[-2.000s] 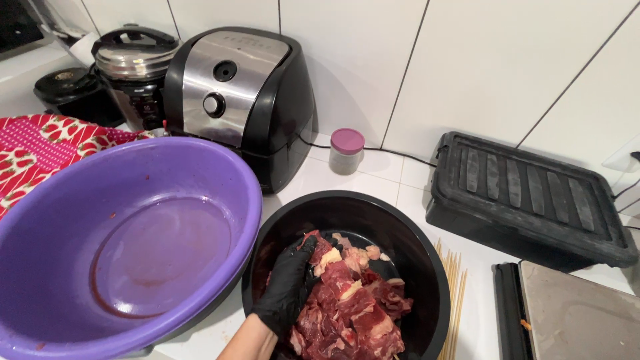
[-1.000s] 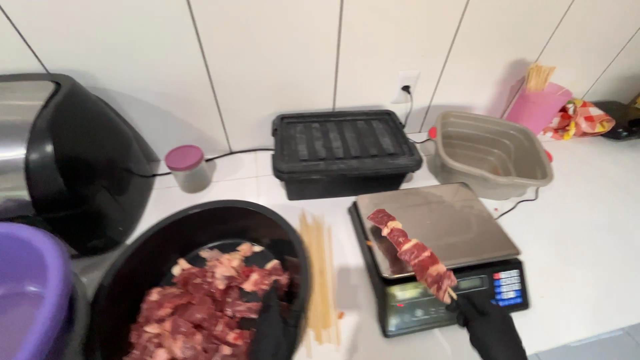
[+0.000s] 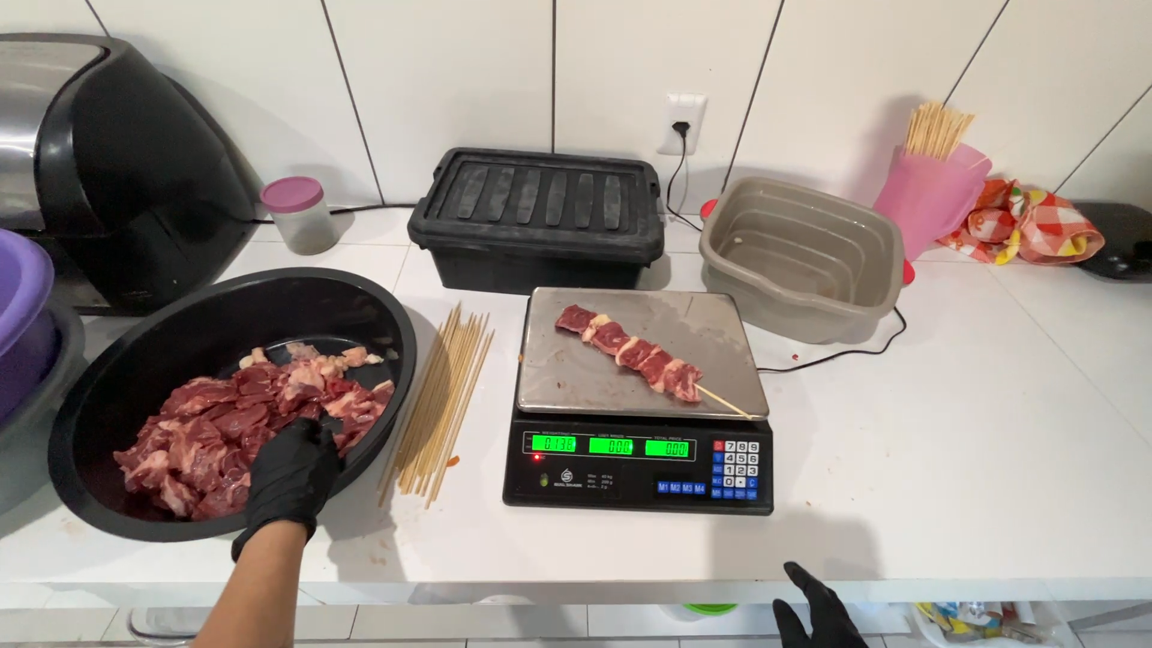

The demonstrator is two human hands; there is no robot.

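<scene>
My left hand [image 3: 292,472], in a black glove, is in the black oval tub on the raw meat pieces [image 3: 211,414]; its fingertips are hidden, so a grip cannot be told. A skewer of raw meat [image 3: 630,351] lies slantwise on the steel plate of the digital scale [image 3: 639,463], whose green displays are lit. My right hand [image 3: 814,612], also black-gloved, is low in front of the counter edge, fingers apart and holding nothing. Bare wooden skewers [image 3: 445,405] lie in a bundle between the black tub [image 3: 409,351] and the scale.
Behind the scale stand a lidded black box [image 3: 540,216] and a grey-beige basin [image 3: 801,252]. A pink holder [image 3: 936,193] with skewers and a checked cloth [image 3: 1026,225] are at the back right. A pink-lidded jar [image 3: 297,216], an air fryer [image 3: 135,171] and a purple basin [image 3: 18,306] are leftward.
The meat skewer, held by my right hand over the scale one second ago, now lies on its plate, let go. My right hand has drawn back toward the counter's front edge.
</scene>
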